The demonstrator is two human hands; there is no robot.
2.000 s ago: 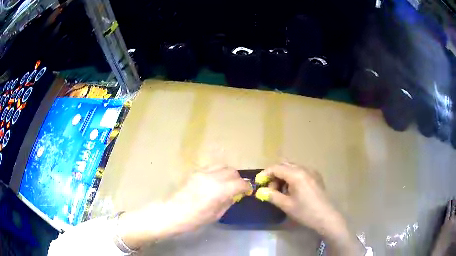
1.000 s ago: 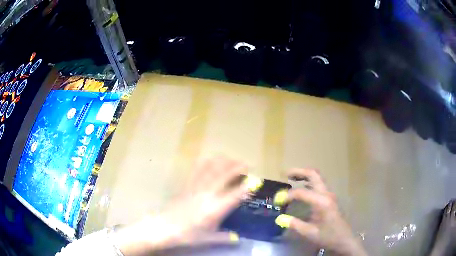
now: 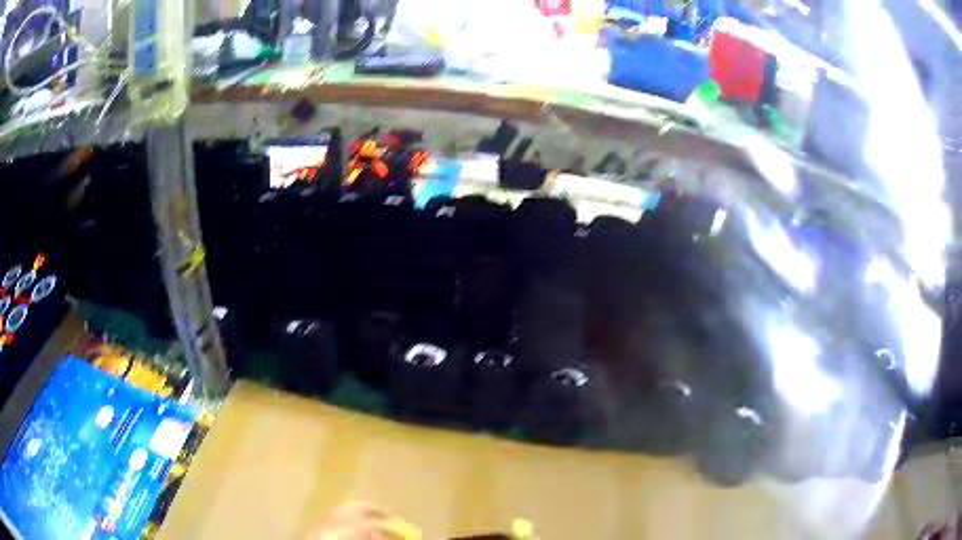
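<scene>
A black speaker housing [image 3: 480, 536] shows only as a thin dark strip at the bottom edge. My left hand [image 3: 364, 521] is cut off by the bottom edge, to the left of the housing; part of it and a yellow finger cot show, blurred. Of my right hand [image 3: 521, 528] only a yellow-covered fingertip shows, at the housing's right end. The frame does not show whether either hand grips the housing. The slot and any board or wires are out of the picture.
Tan cardboard sheet [image 3: 348, 454] in front, blue printed sheet [image 3: 79, 443] at left, metal upright [image 3: 181, 243] behind it. Rows of black housings [image 3: 427, 380] line the far edge, with a cluttered shelf [image 3: 475, 100] beyond. Part of another person's hand [image 3: 942, 531] is at lower right.
The view has tilted up, so the bench has shifted down and the shelf has come into view. My hands and the housing, fully visible before, are now mostly below the frame.
</scene>
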